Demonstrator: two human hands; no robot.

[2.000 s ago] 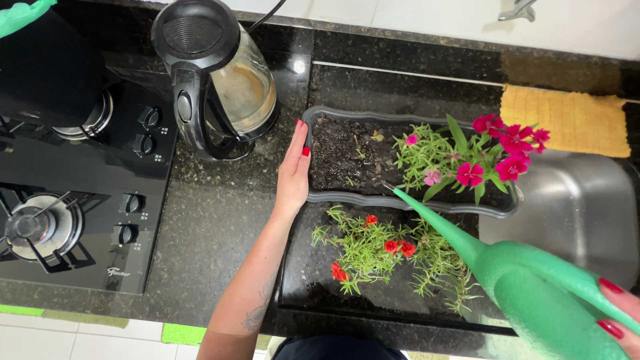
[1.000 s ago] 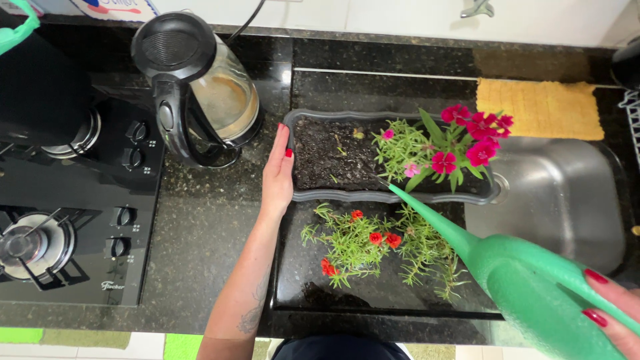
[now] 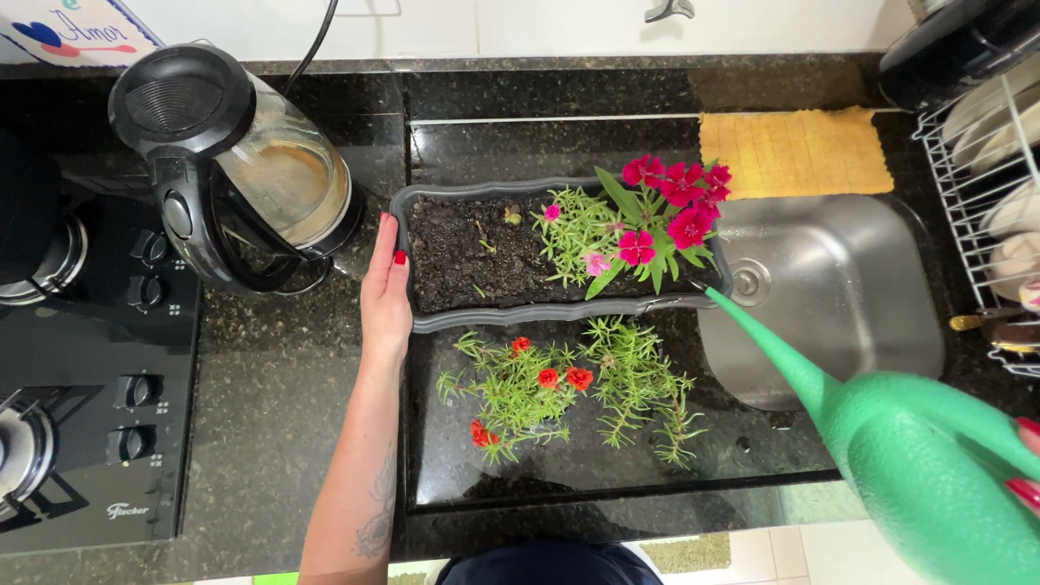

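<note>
My left hand (image 3: 387, 292) lies flat against the left end of a dark plastic planter box (image 3: 520, 312). Dark soil (image 3: 455, 268) fills it, with magenta dianthus flowers (image 3: 682, 185) and a small pink-flowered portulaca (image 3: 573, 231) in its right half. At the right edge, my right hand (image 3: 1028, 463) grips a green plastic watering can (image 3: 934, 455), only its fingertips in view. The tip of the can's spout is over the planter's lower right corner. Red-flowered portulaca (image 3: 520, 390) and another leafy portulaca clump (image 3: 638, 382) sit on the counter below the planter.
An electric glass kettle (image 3: 284, 187) stands left of the planter, beside a gas cooktop (image 3: 97, 487). A steel sink (image 3: 829, 284) lies to the right, with a yellow cloth (image 3: 796, 154) behind it. A white wire dish rack (image 3: 975, 244) holding plates stands at far right.
The spout tip has moved right along the planter, from the middle of its near edge to the lower right corner. My left hand stays at the planter's left end. The view has shifted right.
</note>
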